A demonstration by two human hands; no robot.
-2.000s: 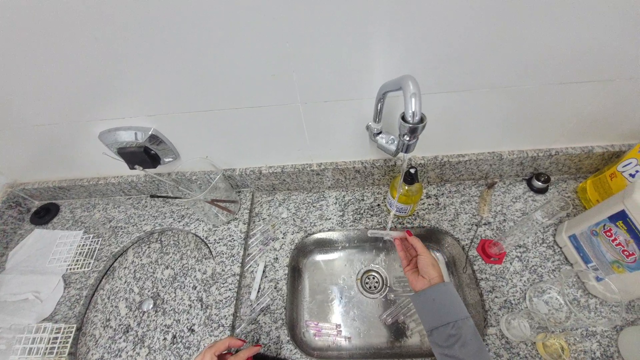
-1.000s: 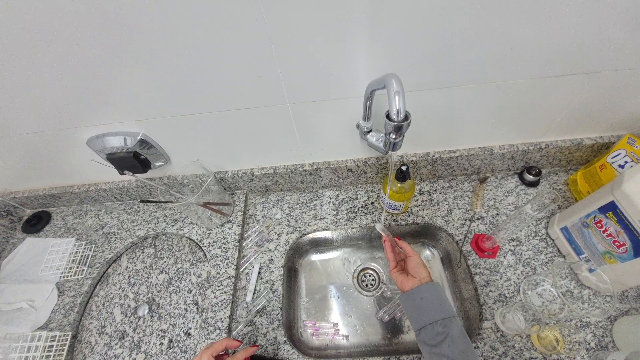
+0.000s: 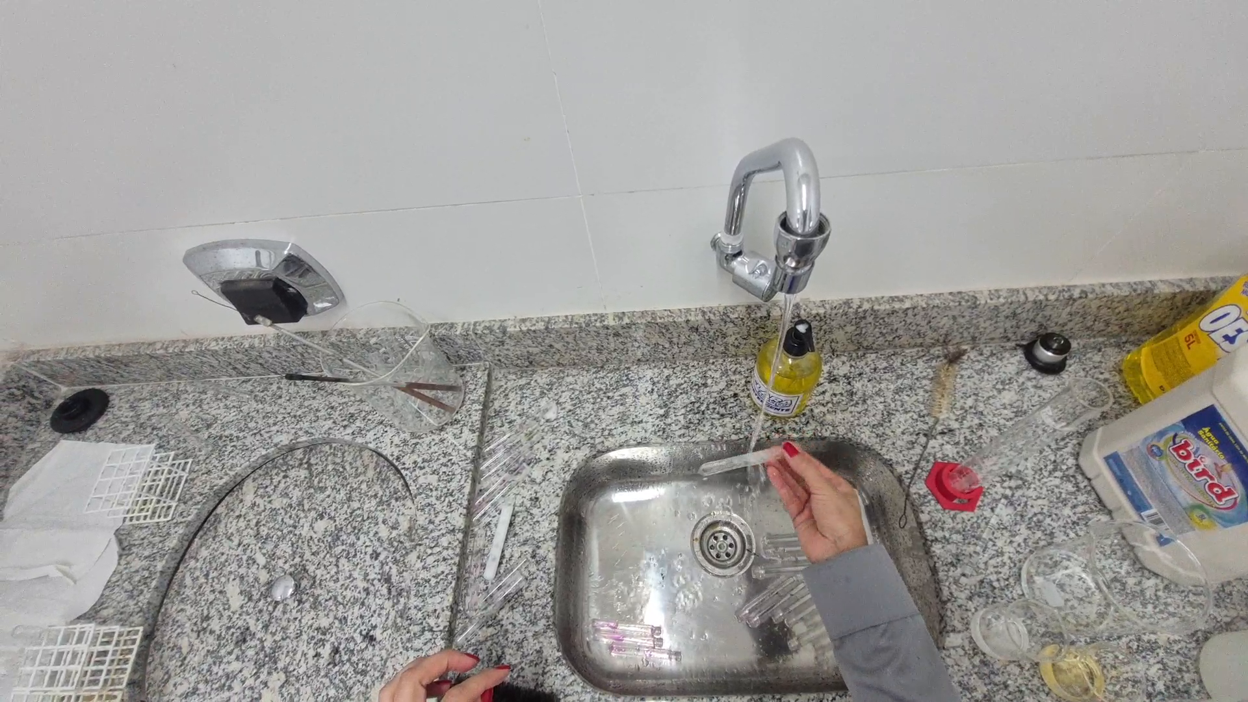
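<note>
My right hand (image 3: 817, 499) grips a clear glass test tube (image 3: 739, 461) by one end, tilted under the running water of the chrome faucet (image 3: 798, 210), over the steel sink (image 3: 575, 507). My left hand (image 3: 444, 680) is at the bottom edge, left of the sink, fingers apart and partly cut off; I cannot tell if it holds something. Test tubes with pink residue (image 3: 639, 641) lie in the sink's lower left. Other clear tubes (image 3: 775, 597) lie near my right forearm. More glass tubes (image 3: 502, 595) rest on the granite left of the sink.
Behind the sink stands a yellow soap bottle (image 3: 788, 375). To the right are a bottle brush (image 3: 944, 385), a glass cylinder with a red base (image 3: 954, 486), glass beakers (image 3: 1072, 580) and a white jug (image 3: 1160, 478). Wire racks (image 3: 78, 663) and an Erlenmeyer flask (image 3: 424, 390) are at left.
The tube in my right hand points left again, more level than a second ago, when it was tilted and looked shorter. My left hand remains near the bottom edge.
</note>
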